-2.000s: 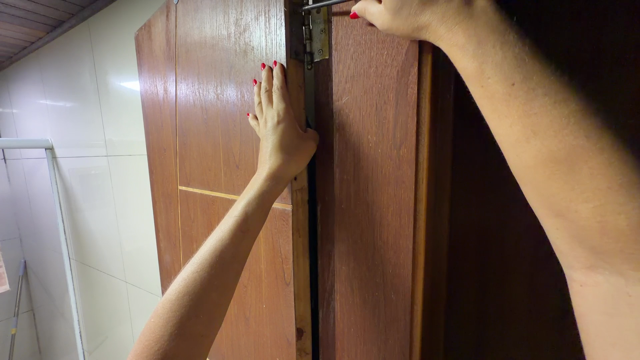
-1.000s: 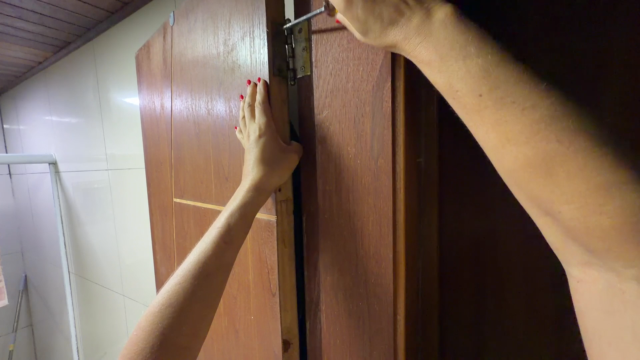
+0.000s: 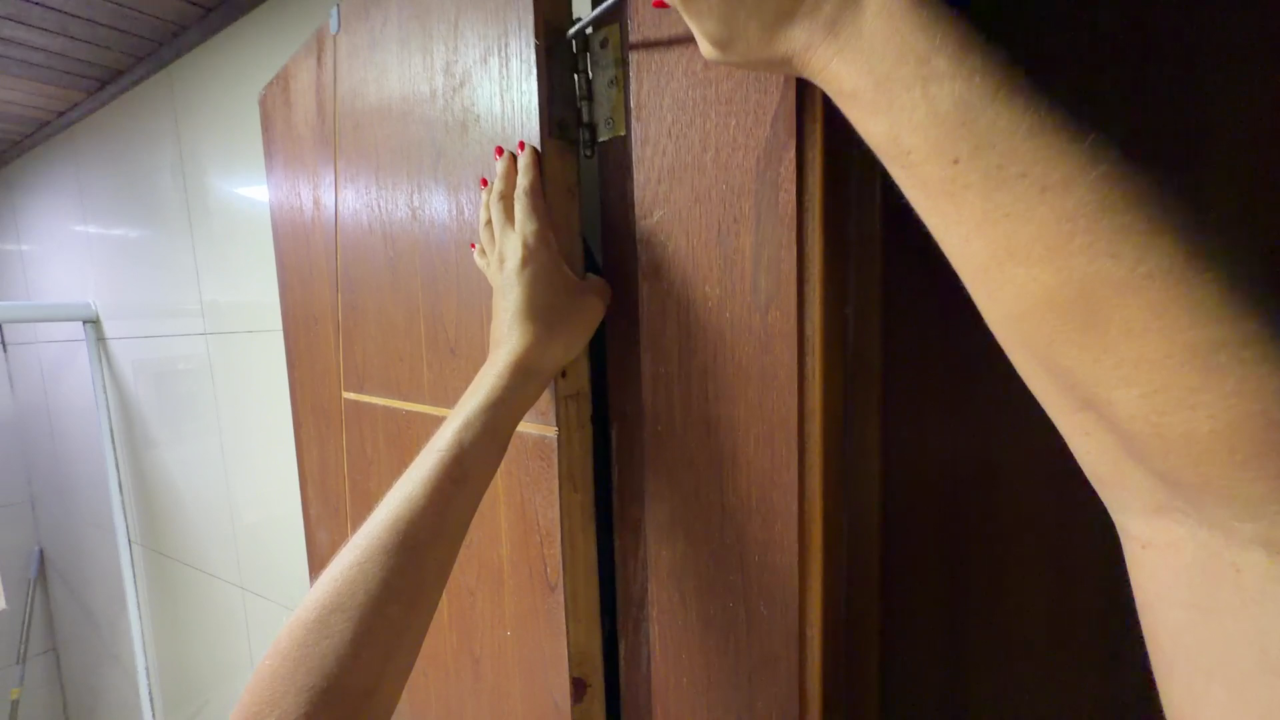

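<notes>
My left hand point(image 3: 535, 270) lies flat against a brown wooden door point(image 3: 430, 300), fingers apart, with the thumb at the door's edge. Above it, a metal hinge point(image 3: 606, 85) joins the door edge to the wooden door frame point(image 3: 715, 350). At the top edge of the view, my right hand point(image 3: 760, 25) is closed on a thin metal rod-like tool point(image 3: 597, 17), whose tip meets the upper part of the hinge. The top of the right hand and the tool's other end are out of view, so its kind cannot be told.
A white tiled wall point(image 3: 235, 400) stands behind the door at left, with a pale metal frame point(image 3: 110, 440) before it and a pole point(image 3: 27, 620) leaning low in the corner. A sloping wooden ceiling point(image 3: 80, 60) is at upper left. The right side is dark.
The tool's tip has stayed by the hinge, and my left hand remains on the door. The view has shifted a little.
</notes>
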